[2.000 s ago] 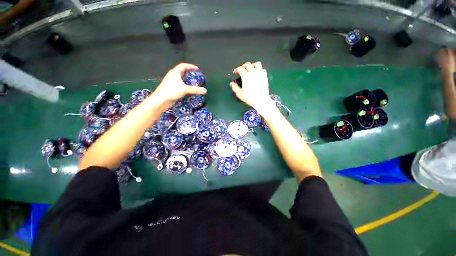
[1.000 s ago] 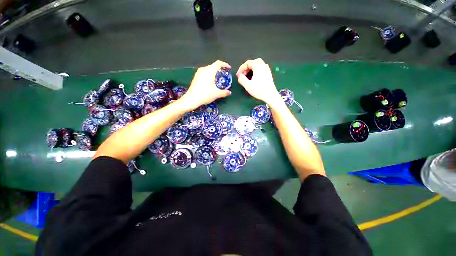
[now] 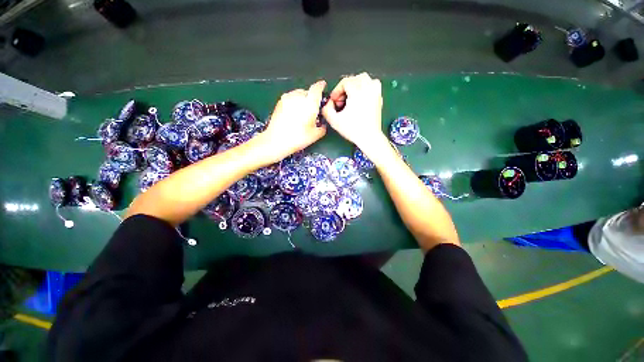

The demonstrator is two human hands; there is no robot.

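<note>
My left hand (image 3: 298, 119) holds a round board unit (image 3: 323, 112), mostly hidden between the fingers and seen nearly edge-on. My right hand (image 3: 356, 109) is against its right side with fingers curled together; whether it grips the unit or a wire is hidden. Many round board units with blue-white faces (image 3: 284, 215) lie heaped on the bench below and left of my hands, some with thin pale lead wires. One separate round unit (image 3: 404, 131) with a wire lies just right of my right hand.
Several black housings (image 3: 512, 182) lie on the green bench (image 3: 452, 226) at the right. Beyond the bench edge, the conveyor belt (image 3: 233, 53) carries spaced housings and a disc. A pale metal rail (image 3: 32, 95) is at the left. A person's white-covered part (image 3: 621, 244) shows at the right edge.
My hands have come together. The unit in my left hand has turned from face-on to nearly edge-on. The items on the belt have shifted in view.
</note>
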